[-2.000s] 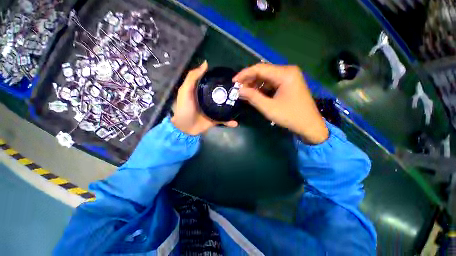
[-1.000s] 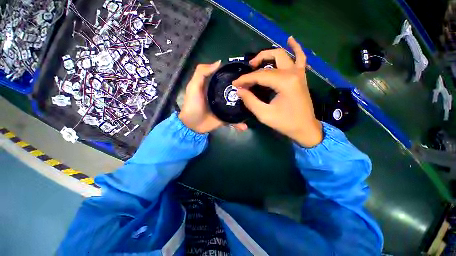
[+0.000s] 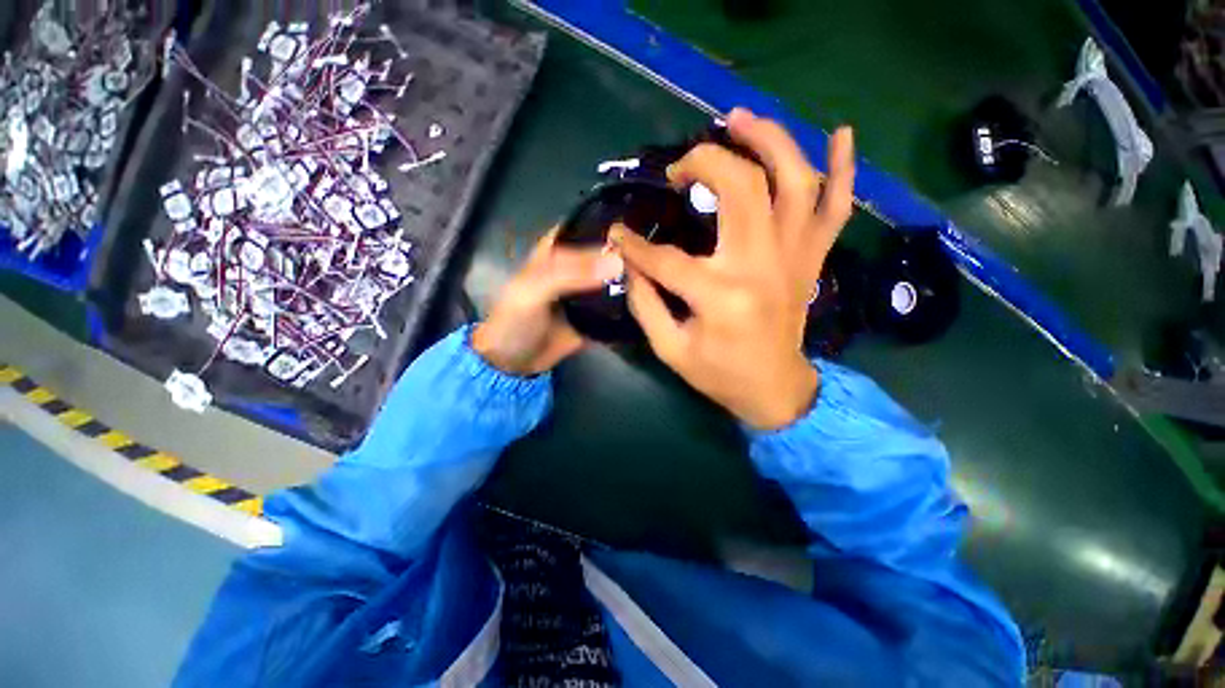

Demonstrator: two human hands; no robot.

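A round black housing (image 3: 587,215) is held over the dark green bench, partly covered by my fingers. My left hand (image 3: 540,303) grips it at its left side, with the thumb laid over into the cup. My right hand (image 3: 732,269) is over its right side, with thumb and index finger at the middle of the cup. A small bit of the white board (image 3: 617,285) shows between the fingertips; the rest is hidden.
A dark tray (image 3: 470,148) of loose wired boards is at the left, with a blue bin (image 3: 40,260) beside it. Another black housing (image 3: 927,303) stands right of my right hand. Beyond the blue edge are a housing with a wire (image 3: 997,141) and white brackets (image 3: 1119,121).
The white board has gone from beside the centre disc into the middle of the housing. My left thumb has moved in over the cup, and my right hand's other fingers have spread upward.
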